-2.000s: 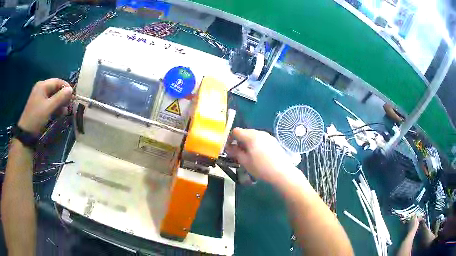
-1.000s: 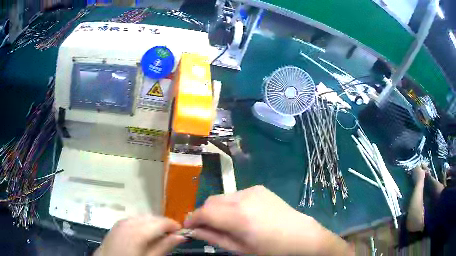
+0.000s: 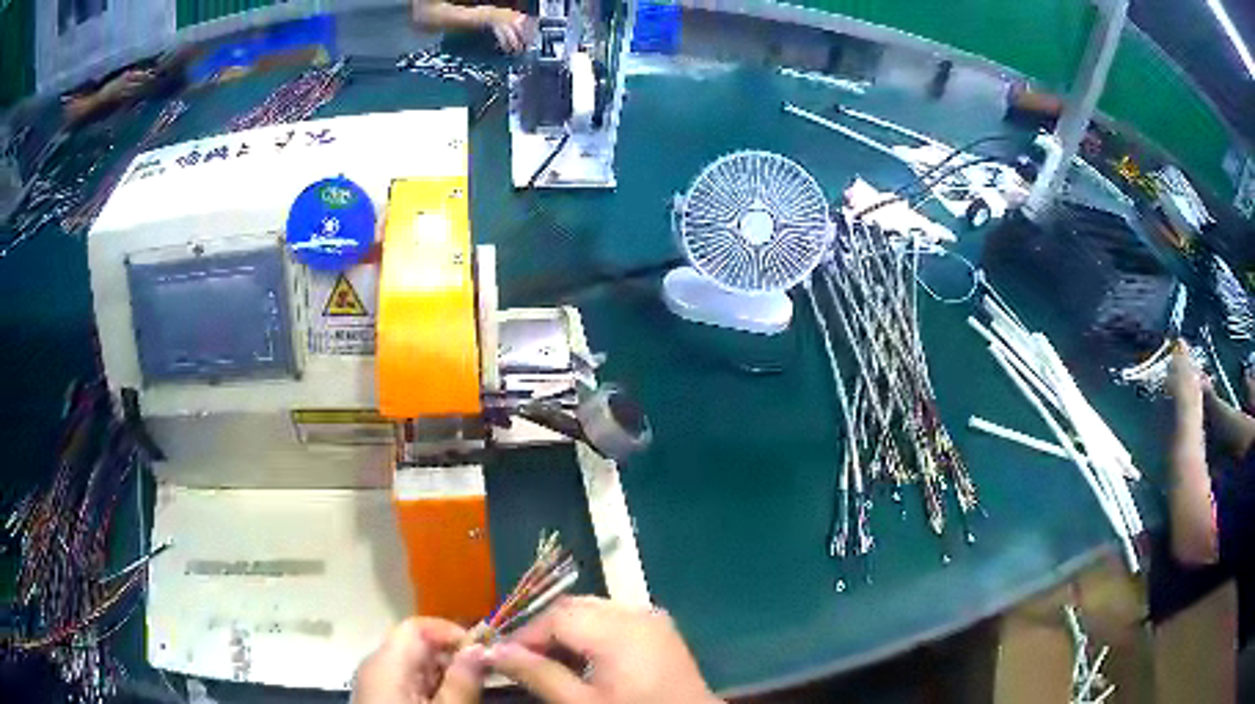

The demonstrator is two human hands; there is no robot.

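My left hand (image 3: 420, 663) and my right hand (image 3: 592, 653) are close together at the bottom of the view, in front of the machine. Both pinch a wire bundle (image 3: 530, 591); its thin coloured ends fan out above the fingers. The rest of the bundle is hidden by the hands or cut off by the frame edge. The cream taping machine (image 3: 248, 530) stands behind with its orange guard (image 3: 430, 296) and grey screen (image 3: 213, 316). A grey tape roll (image 3: 614, 420) sits on the winding arm at its right. Neither hand touches the machine's guard.
Loose unwrapped harnesses (image 3: 62, 550) lie left of the machine. A white desk fan (image 3: 754, 227) stands right, beside wrapped harnesses (image 3: 888, 385) and white tubes (image 3: 1060, 399). A cardboard box (image 3: 1191, 646) is at lower right. Another person's arm (image 3: 1191, 454) is at far right, a hand (image 3: 509, 30) at the top.
My hands came away from the machine with the bundle and met at the bottom; the coloured ends now show. The view has shifted, and the tape roll is now clearly seen.
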